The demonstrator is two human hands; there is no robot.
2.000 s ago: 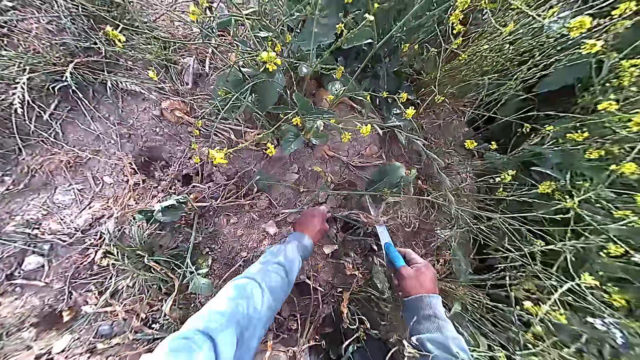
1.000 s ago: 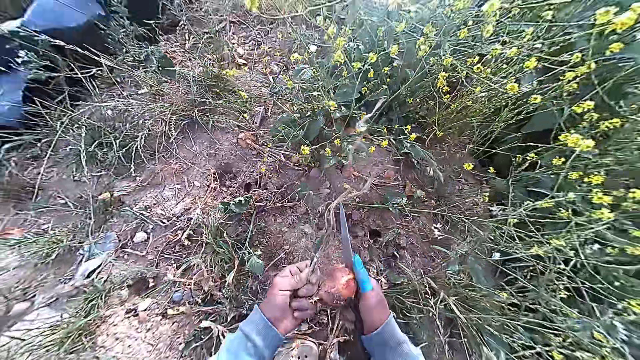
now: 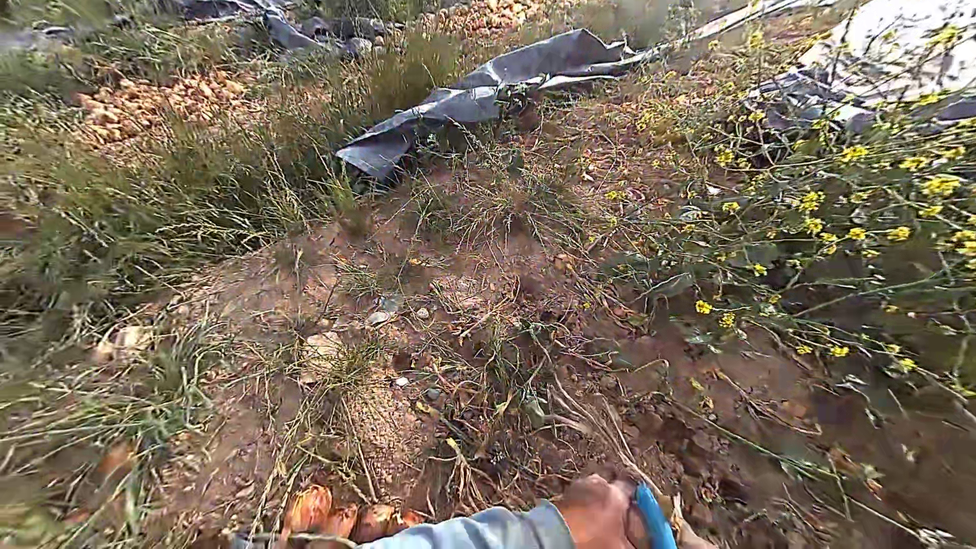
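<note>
My left hand [image 3: 595, 512] is at the bottom edge, its sleeve reaching in from the lower left. Its fingers are closed where dry onion stalks [image 3: 602, 427] run down to them. Against its right side stands the blue handle [image 3: 654, 517] of a knife; the blade cannot be made out. A sliver of my right hand [image 3: 690, 537] shows beside the handle, the rest cut off by the frame. Several orange-brown onions [image 3: 309, 509] lie at the bottom, left of my left hand and partly behind the sleeve.
Weeds with yellow flowers [image 3: 812, 221] spread over the right side, and tall grass [image 3: 229, 183] grows at the left. A grey plastic sheet [image 3: 473, 103] lies crumpled across the upper middle. Small stones [image 3: 379, 316] dot the soil. Heaps of onions [image 3: 160, 107] appear farther off.
The view has swung up and left, bringing in the sheet and heaps. Two seconds ago my hands were apart; one second ago they met at an onion with the knife. Now both are at the bottom edge.
</note>
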